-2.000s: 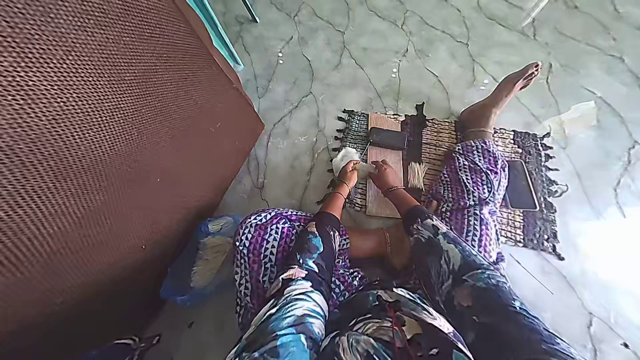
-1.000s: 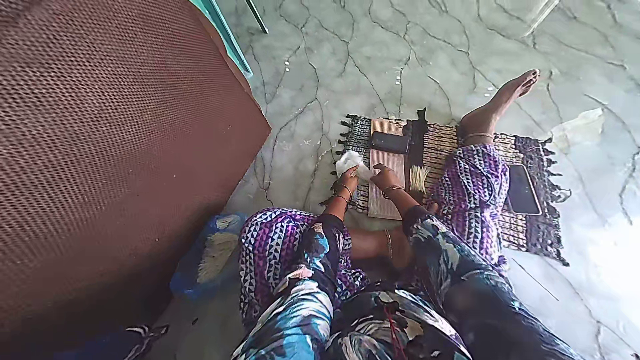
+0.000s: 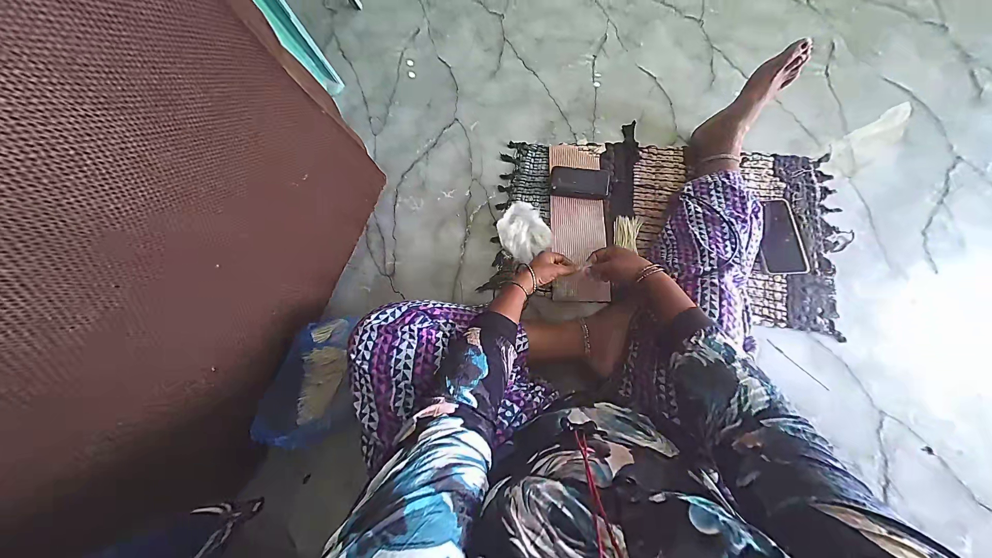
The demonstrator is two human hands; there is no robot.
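Observation:
My left hand [image 3: 549,268] and my right hand [image 3: 614,265] meet over the near end of a ribbed board [image 3: 580,232], fingertips almost touching. Something small and pale shows between them, too small to name. A fluffy white wad of fibre [image 3: 524,231] lies just beyond my left hand, beside the board. A black rectangular object [image 3: 580,182] rests across the board's far part. Right of the board, close to my right hand, is a bundle of thin pale sticks [image 3: 627,232]. All of these are on a woven mat [image 3: 659,180] with dark fringes.
A dark-screened phone or tablet [image 3: 783,237] lies on the mat's right part, beyond my outstretched leg. Pale sticks [image 3: 322,380] fill a blue plastic bag [image 3: 275,418] at left. A large brown woven-textured surface [image 3: 155,232] takes up the left side. Marble-patterned floor [image 3: 465,85] surrounds the mat.
The white wad, at my left hand's fingers before, now lies beyond that hand. My hands have come closer together over the board's near end.

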